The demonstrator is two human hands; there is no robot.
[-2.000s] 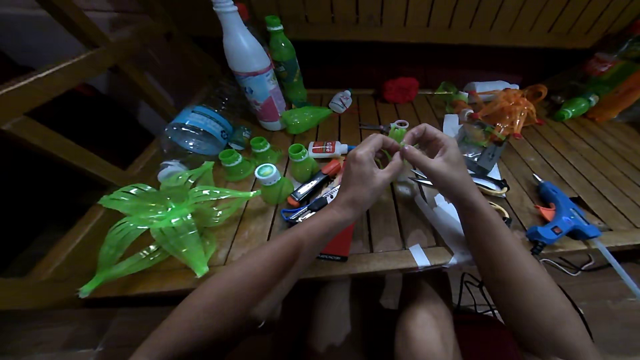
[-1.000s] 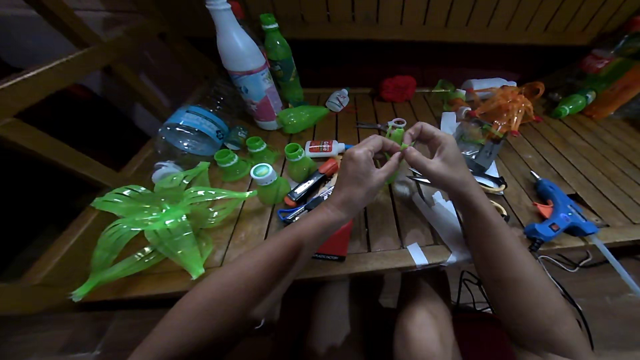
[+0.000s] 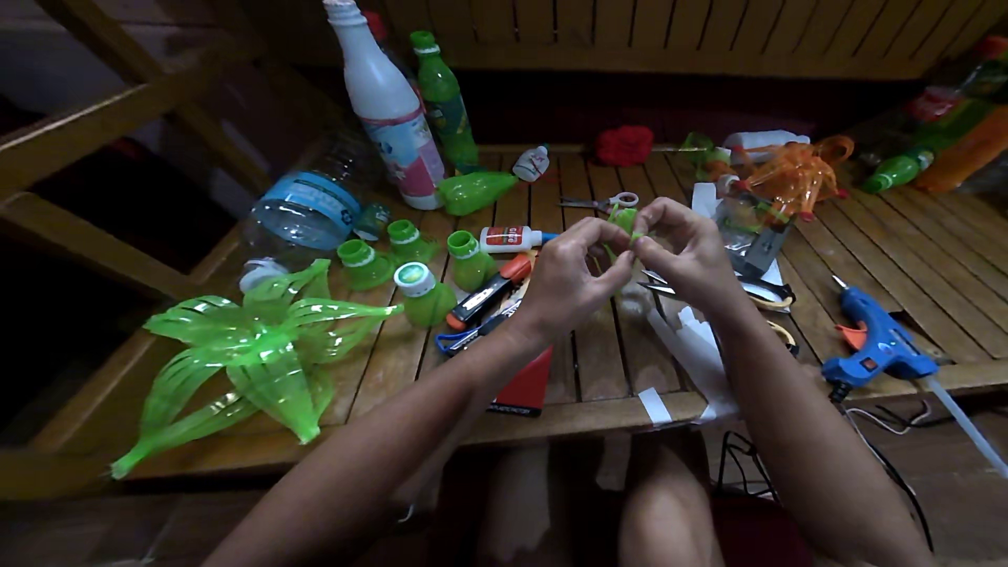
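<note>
My left hand and my right hand meet over the slatted wooden bench, fingertips pinching a small green plastic piece between them. Its lower part is partly hidden by the fingers. Scissors with pale handles lie just behind it. Left of my left hand are a glue bottle, an orange-and-black utility knife and several cut green bottle necks, one with a white cap. Under my right wrist lie white paper strips and black-and-yellow-handled scissors.
A green plastic flower shape spreads at the left, near a large clear bottle. A white bottle and a green bottle stand behind. A blue glue gun and an orange plastic flower are at the right.
</note>
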